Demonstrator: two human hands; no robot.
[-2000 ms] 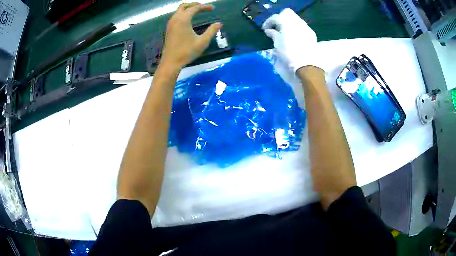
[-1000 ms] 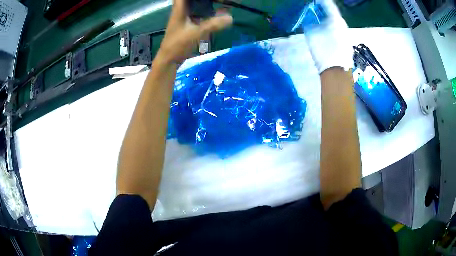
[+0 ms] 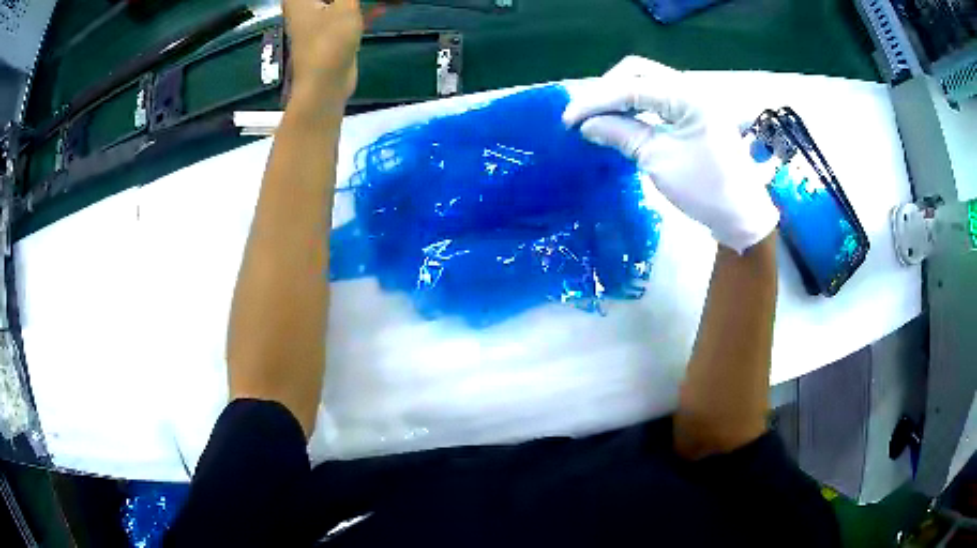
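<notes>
A wide crumpled pile of blue film [image 3: 504, 214] lies in mid-bench. My right hand [image 3: 680, 150], in a white glove, is over the pile's upper right edge. Its thumb and forefinger tips are close together at the film; whether they grip a sheet is unclear. My left hand [image 3: 321, 48], bare, reaches over the belt at the top and is partly cut off by the picture's edge. Its fingertips and anything in them are hidden. A thin dark edge shows just right of it.
Phone units [image 3: 820, 225] lie overlapping at the right of the white bench [image 3: 161, 343]. Open dark fixtures [image 3: 450, 64] stand in a row on the green belt, with a white strip [image 3: 255, 121] at its edge. A blue-faced unit [image 3: 675, 9] is at the top. Grey machine housing stands right.
My right hand has come back from the belt, down and left to the pile. My left hand has moved left and up. The blue film and dark part seen between them are gone from there; the pile's surface looks different.
</notes>
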